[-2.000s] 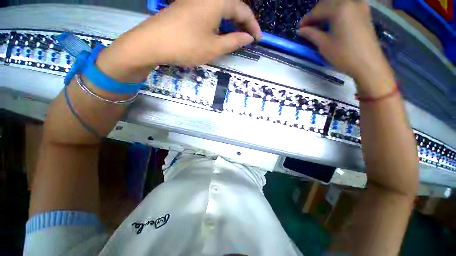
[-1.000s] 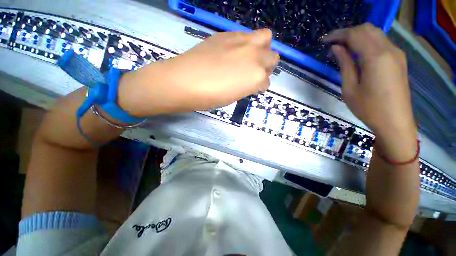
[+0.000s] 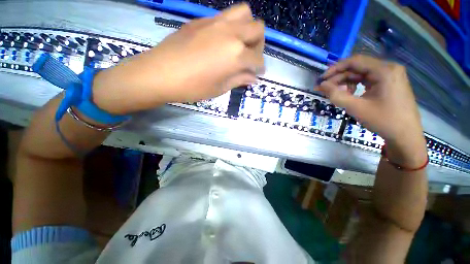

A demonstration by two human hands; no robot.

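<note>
The row of circuit board panels (image 3: 281, 110) runs across the view, with blue, black and silver parts on it. My left hand (image 3: 206, 59) is over the panels, palm down with fingers curled; its fingertips are hidden, so I cannot tell if it holds anything. My right hand (image 3: 379, 95) is above the back edge of the panels, to the right. Its thumb and fingers pinch a small black component (image 3: 320, 80). The blue parts bin (image 3: 304, 47), heaped with black components, lies behind the panels.
Long black strips (image 3: 167, 21) lie between bin and panels. A pale metal rail (image 3: 198, 135) runs along the near side. A second blue bin (image 3: 435, 21) is at the upper right. Cardboard boxes (image 3: 337, 206) are below.
My right hand has moved from over the bin towards me, to the panels, with a black component in its fingertips. My left hand has shifted slightly left since one second ago.
</note>
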